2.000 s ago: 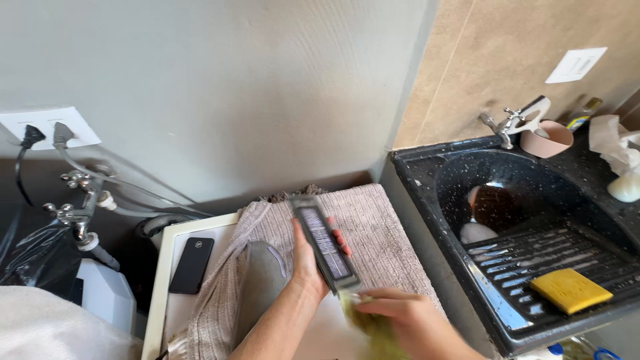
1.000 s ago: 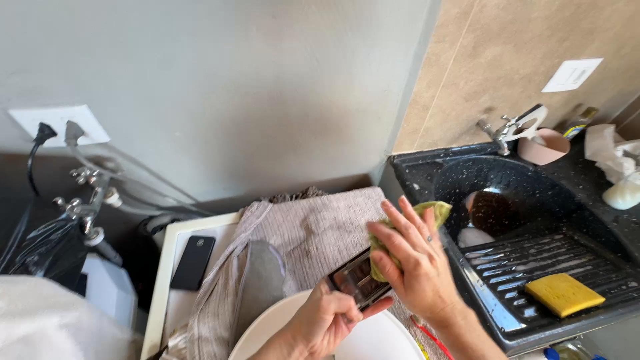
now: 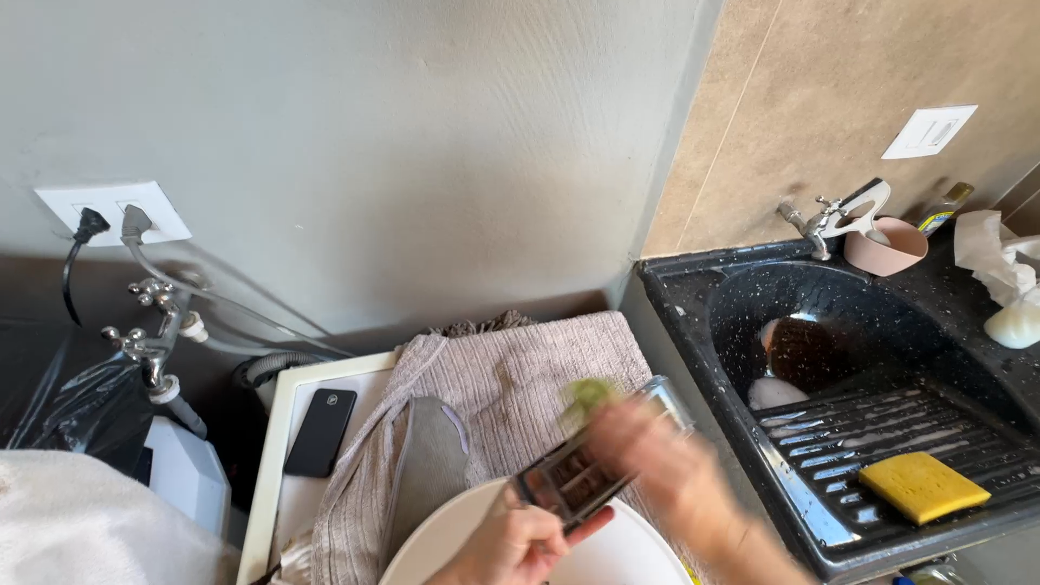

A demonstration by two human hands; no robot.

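Observation:
My left hand (image 3: 520, 540) grips the near end of a narrow dark frame-like part with ribbed openings (image 3: 573, 479), held tilted over a round white basin (image 3: 451, 532). Blurred by motion, my right hand (image 3: 650, 447) lies over the far end of the part with a yellow-green cloth (image 3: 591, 396) showing at its fingers. The part's far end, with a clear or shiny piece (image 3: 670, 402), sticks out beyond my right hand. What exactly the part is I cannot tell. Behind the basin a pinkish ribbed towel (image 3: 536, 357) is spread, and a grey cloth piece (image 3: 431, 463) rests on it.
A black phone (image 3: 320, 432) lies on the white surface at left, near taps (image 3: 158, 325) and plugged cords. To the right stands a black speckled sink (image 3: 691, 349) with a faucet (image 3: 812, 227), a yellow sponge (image 3: 925, 486) on its ribbed drainer and a pink container (image 3: 886, 248).
The dark part has swung from steeply upright two seconds ago to slanting up to the right. My right hand has moved onto it with the cloth. The white basin shows more below.

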